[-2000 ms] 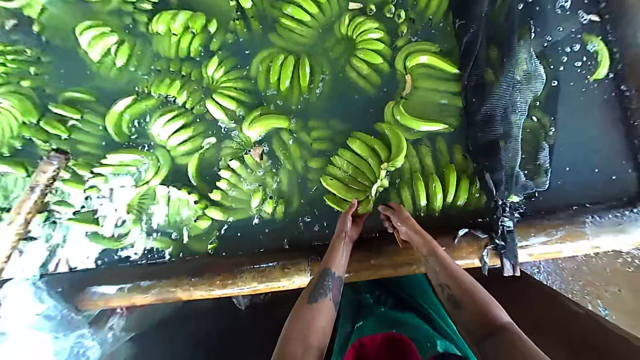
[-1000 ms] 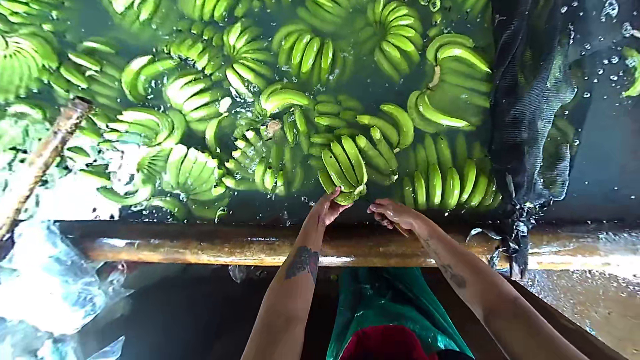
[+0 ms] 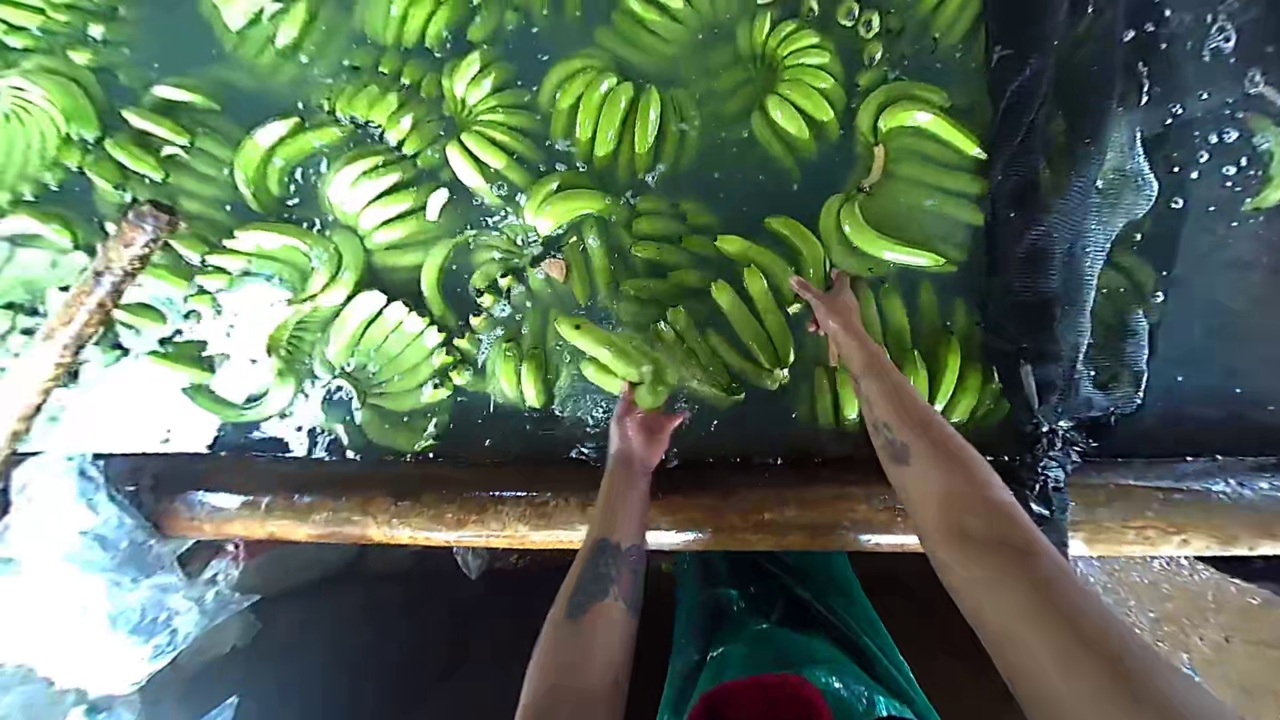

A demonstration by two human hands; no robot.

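Many hands of green bananas float in a water-filled tank. My left hand (image 3: 642, 430) is at the stem end of a green banana cluster (image 3: 612, 352) at the water's surface near the pole, its fingers against the cluster. Farther out and to the right, my right hand (image 3: 828, 305) touches or nearly touches another banana cluster (image 3: 797, 243); some of its fingers are hidden, and a thin brownish piece shows just below them. Between my hands lies a small banana cluster (image 3: 758, 330). A big banana hand (image 3: 915, 185) floats just beyond my right hand.
A wet wooden pole (image 3: 400, 515) runs along the tank's near edge. Dark mesh netting (image 3: 1080, 230) hangs at the right. At the left, a wooden stick (image 3: 85, 310) slants over the water, with clear plastic sheeting (image 3: 90, 590) below it. A green apron (image 3: 780, 620) covers my front.
My hands were close together at one banana cluster; now they are farther apart. My right hand has reached out over the water, and my left hand is at a cluster with splashing water beside it.
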